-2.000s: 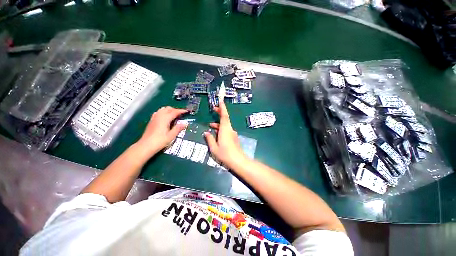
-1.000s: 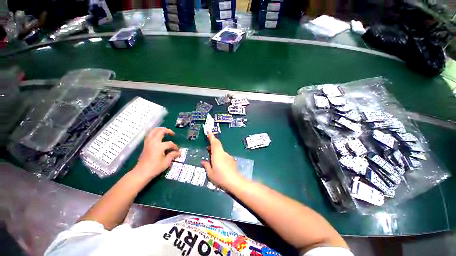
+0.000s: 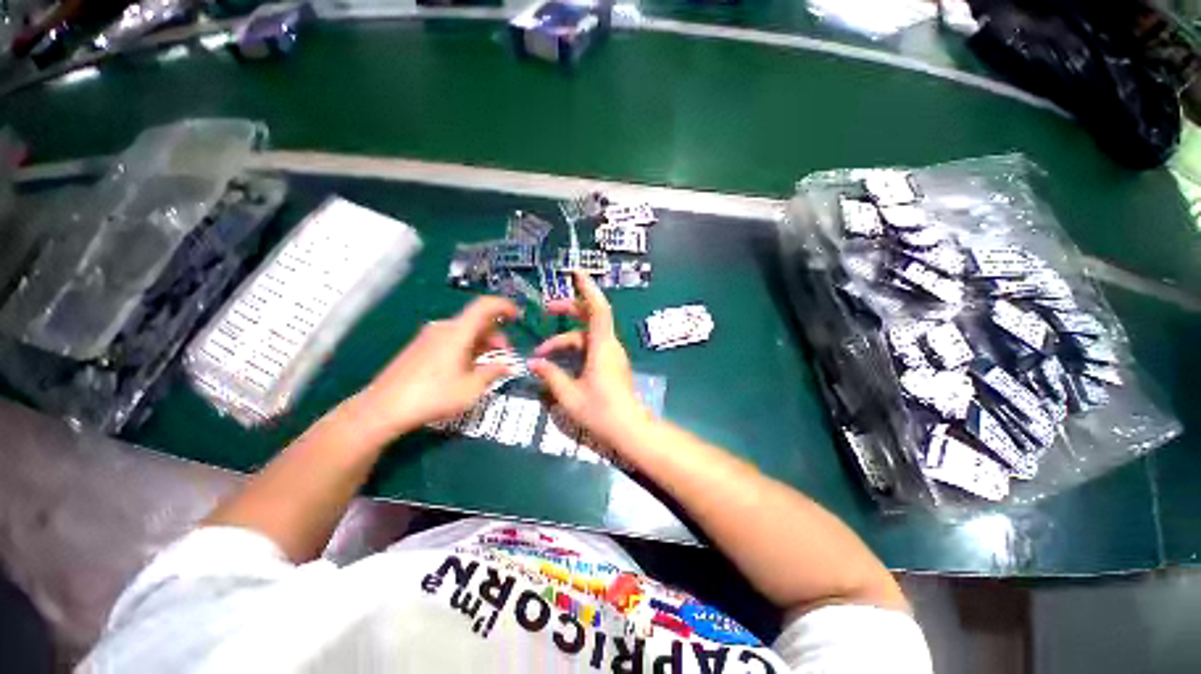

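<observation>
My left hand [image 3: 448, 366] is over the left part of the sticker sheet [image 3: 514, 424], fingers curled; a white piece [image 3: 502, 360] shows at its fingertips, but whether it is gripped cannot be told. My right hand [image 3: 595, 375] is close beside it, thumb and fingers apart. A blurred pale adhesive label [image 3: 574, 227] stands upright at its index fingertip. Beyond the hands lies a loose pile of small blue circuit boards [image 3: 518, 242]. A small stack of stickered boards [image 3: 677, 325] lies right of the right hand.
A sticker sheet stack [image 3: 303, 310] lies left of my hands. Further left is a clear blister tray [image 3: 125, 263] over dark boards. A large clear plastic bag [image 3: 843, 316] of stickered boards is at right. Beyond the pale metal edge is the green conveyor [image 3: 659, 119] with a dark box [image 3: 559, 32].
The camera view has shifted. My left hand has moved right, closer to my right hand. The upright label at my right index fingertip is now blurred.
</observation>
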